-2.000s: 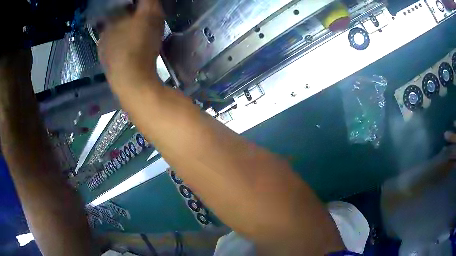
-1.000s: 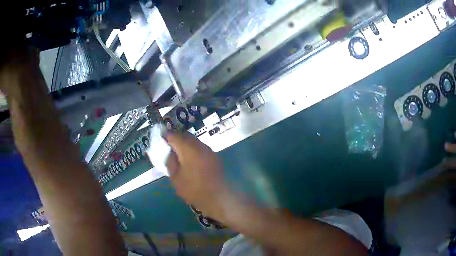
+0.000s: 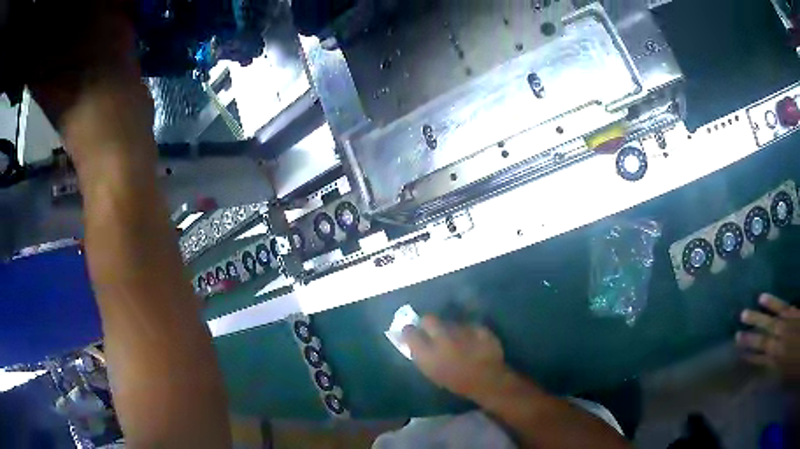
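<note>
My right hand (image 3: 460, 352) is low over the green bench mat (image 3: 535, 338), slightly blurred. A small white wiping tissue (image 3: 402, 331) is at its fingertips, gripped against or just above the mat. My left forearm reaches up along the left side. My left hand (image 3: 88, 74) is at the dark top left, by the cabled mechanism (image 3: 206, 48); its fingers and anything in them are hidden in shadow.
A silver fixture plate (image 3: 491, 105) and white rail (image 3: 526, 219) lie ahead. On the mat are a clear bag (image 3: 623, 270) with green bits and panels of round parts (image 3: 730, 238), (image 3: 317, 368). Another person's hand (image 3: 772, 333) is at right.
My right hand has come down from the mechanism, past the rail, and right to the mat with the tissue. My left hand stays raised. The view has shifted, showing more of the fixture plate.
</note>
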